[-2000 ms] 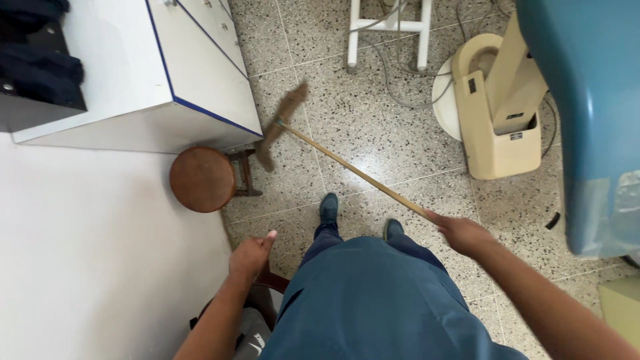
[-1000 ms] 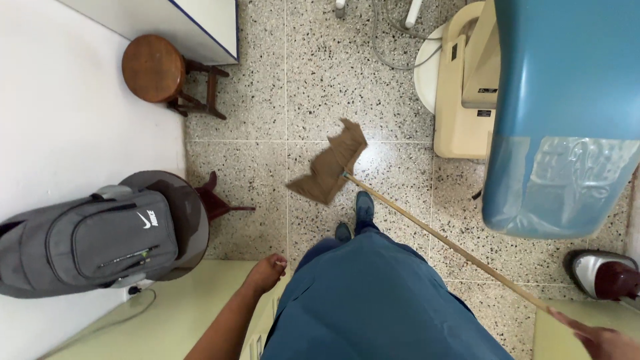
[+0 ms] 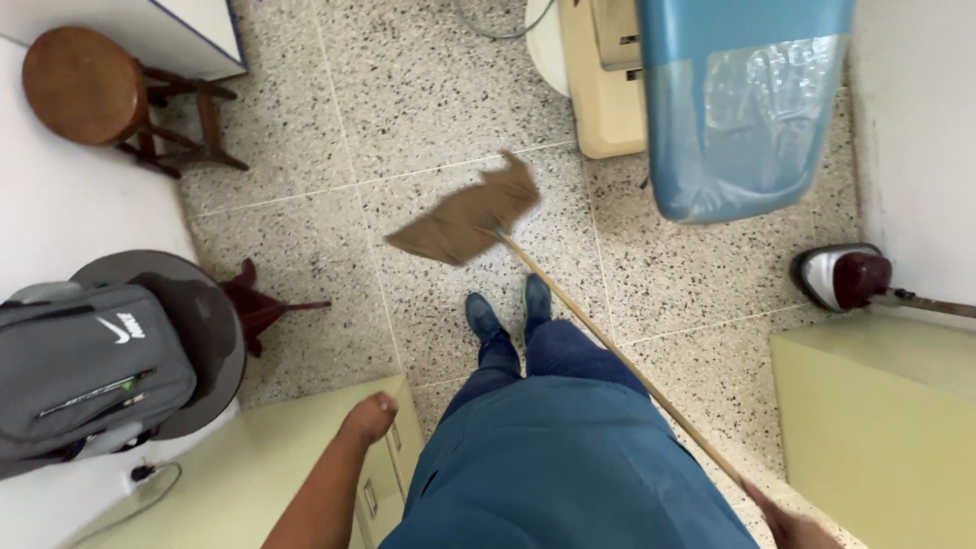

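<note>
A long wooden mop handle runs diagonally from the lower right to a brown mop cloth, which lies spread on the speckled floor just beyond my feet. My right hand is closed around the handle's upper end at the bottom right edge, partly cut off by the frame. My left hand holds nothing visible; its fingers are curled in, beside the pale green cabinet.
A round wooden stool stands upper left. Below it, a grey backpack rests on a dark round seat. A blue dental chair with a beige base is upper right. A foot pedal-like metal and maroon device sits by the right wall.
The view has shifted a lot. My right hand keeps hold of the handle throughout. Between one second ago and now, the mop cloth has changed shape on the floor, and my feet have moved apart.
</note>
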